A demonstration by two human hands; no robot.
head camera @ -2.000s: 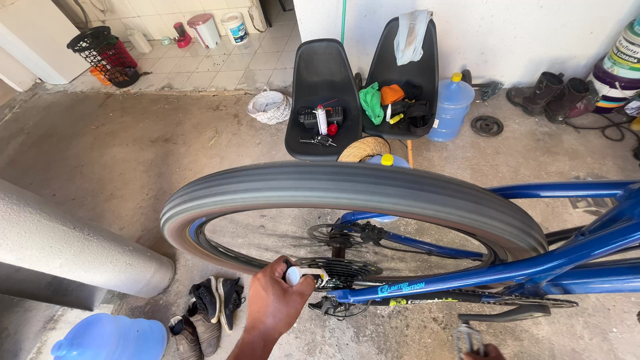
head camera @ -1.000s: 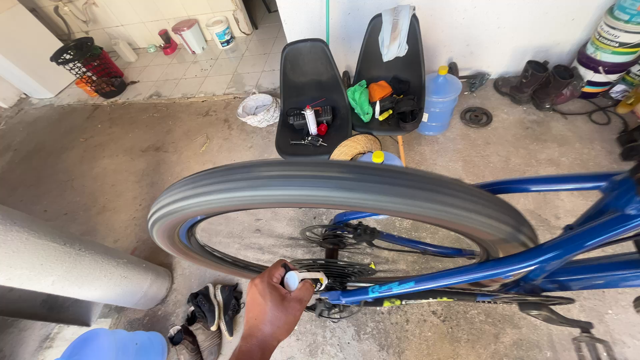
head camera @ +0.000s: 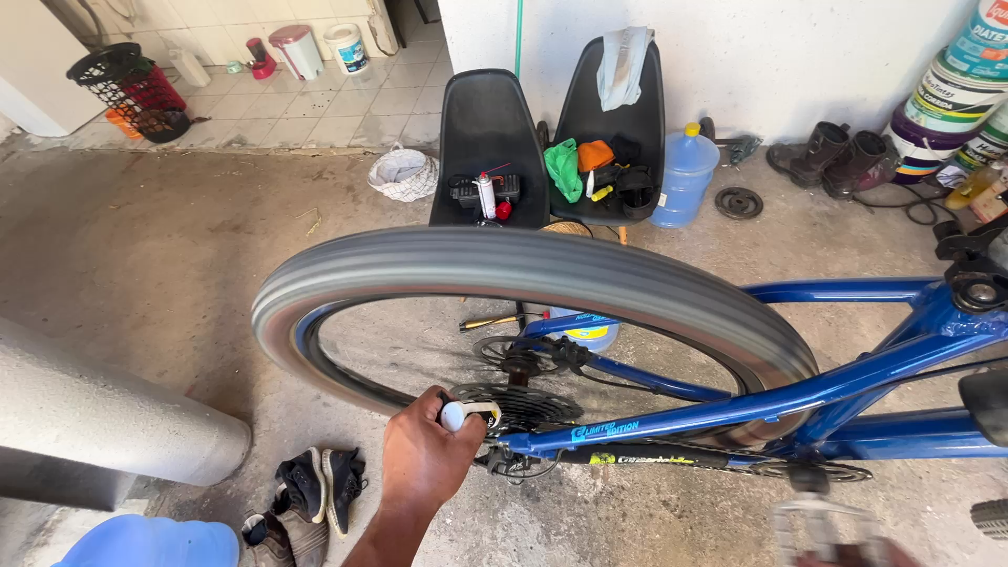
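Observation:
My left hand grips a small bottle with a pale cap beside the rear cassette of a blue bicycle frame. The rear wheel's tire is blurred by spinning. At the bottom right, my right hand shows only in part and blurred, at a pedal; its grip is unclear. A chainring sits left of the rear of the frame's lower tube, and the disc rotor lies past the cassette.
Two black chairs hold a spray can, a green bag and other things. A blue water jug, boots and paint buckets stand behind. Shoes and a round column are at the left.
The pedal and crank have changed position, with my right hand blurred at the pedal now. My left hand stays by the cassette with the bottle. The tire is blurred in every frame.

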